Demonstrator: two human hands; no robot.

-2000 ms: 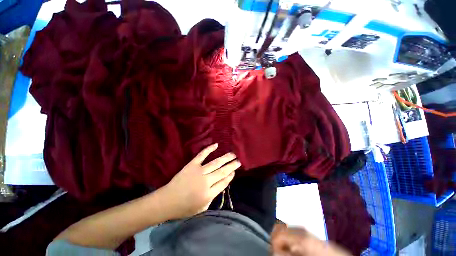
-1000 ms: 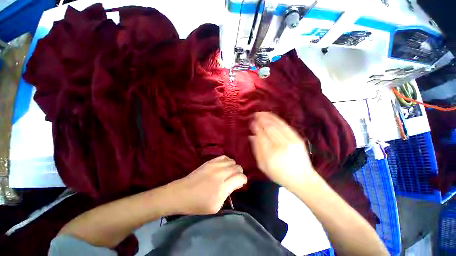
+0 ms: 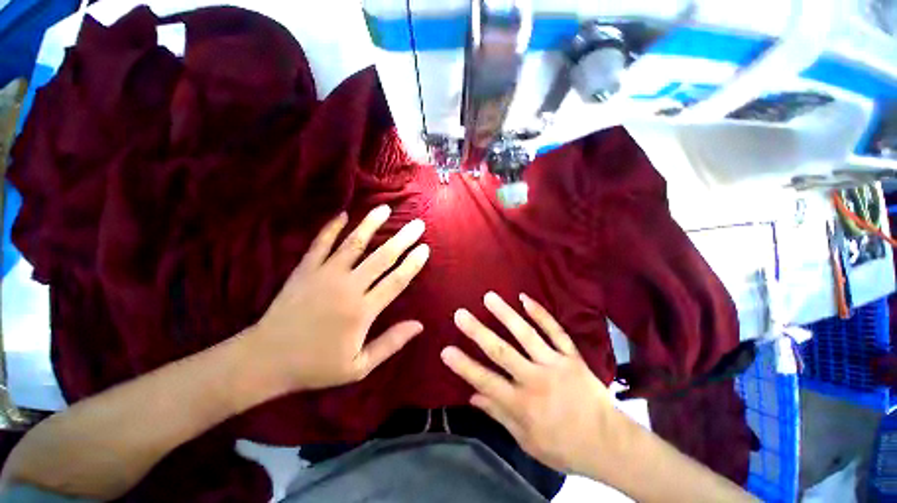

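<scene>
A dark wine-red garment lies over the machine table, heaped at the left and spread flatter in the middle and right. Its gathered part runs to the presser foot, bright red under the lamp. The white sewing machine head with blue stripes stands over it. My left hand lies flat on the cloth left of centre, fingers spread, just below the foot. My right hand lies on the cloth at the lower right, fingers spread. A small white label shows on the heap.
Blue plastic baskets stand at the right, and red cloth hangs beside them. An orange-handled tool or cord lies at the table's right side. The white table edge shows at the left. Two thin cords hang at my waist.
My left hand has moved up and opened onto the cloth. My right hand came up from the lower edge, then moved down and now rests flat. The view is closer and the cloth is spread smoother.
</scene>
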